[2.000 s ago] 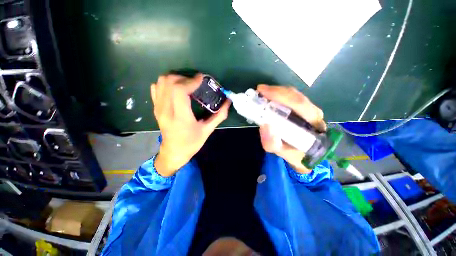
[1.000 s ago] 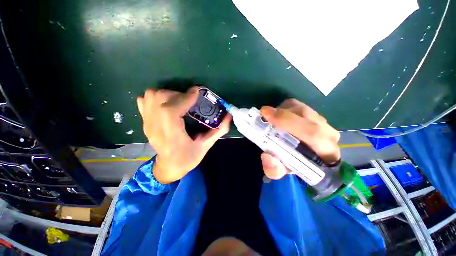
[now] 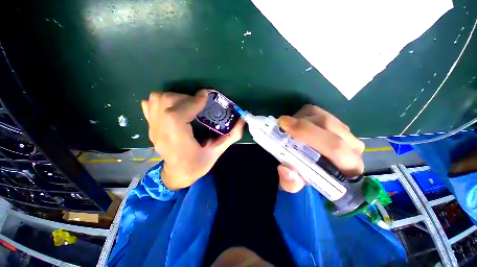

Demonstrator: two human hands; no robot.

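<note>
My left hand [image 3: 180, 138] holds a small black square watch case [image 3: 216, 113] between thumb and fingers at the bench's front edge. Its inner side faces up, with a round centre, a small light rectangle and a pinkish rim. My right hand [image 3: 327, 141] holds a white glue syringe [image 3: 298, 160] with a printed label and a green rear adapter [image 3: 368, 195]. The syringe's blue needle tip [image 3: 240, 111] is at the right rim of the case; whether it touches cannot be told.
A white paper sheet [image 3: 350, 41] lies on the dark green bench [image 3: 131, 62]. A black parts tray [image 3: 57, 141] is at left. A pale hose [image 3: 443, 81] curves at right. Another person's blue sleeve [image 3: 436, 156] is at far right. Shelving with a carton [image 3: 81, 216] stands below.
The view has shifted, so the tray sits lower and further left than at first. The case's inner side faces the camera more fully. The syringe's rear end has moved down and right.
</note>
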